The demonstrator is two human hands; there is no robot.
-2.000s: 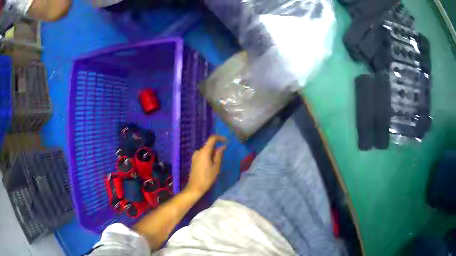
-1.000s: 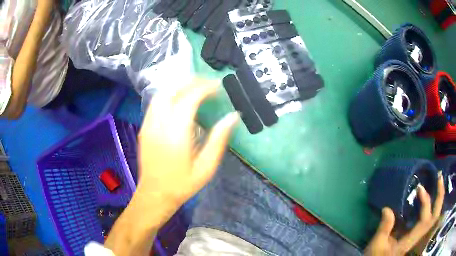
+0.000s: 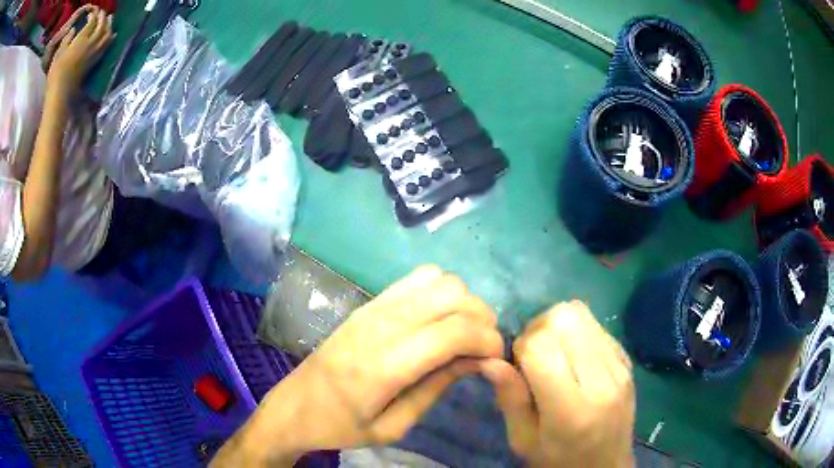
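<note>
My left hand [image 3: 393, 352] and my right hand [image 3: 576, 379] meet above my lap at the bench edge, fingers closed and pinched together. A small dark piece, apparently a black button strip [image 3: 513, 336], shows between the fingertips; the hands hide most of it. A fanned pile of black strips [image 3: 402, 137] with rows of dark dots on shiny backing lies on the green bench, left of centre. Blue mesh speaker housings [image 3: 599, 206] and red ones [image 3: 709, 169] stand at right, open ends up, with white connectors and wires inside.
A crumpled clear bag [image 3: 192, 128] hangs over the bench's left edge. A purple crate [image 3: 219, 343] with a red cylinder [image 3: 213, 393] is at lower left. A carton [image 3: 766, 388] of white rings [image 3: 809, 384] is at lower right. A co-worker's arm [image 3: 44, 174] is at far left.
The view has swung right. My left hand has moved from the loose strips to meet my right hand, which has let go of the lower blue housing. The two separate strips no longer show beside the pile.
</note>
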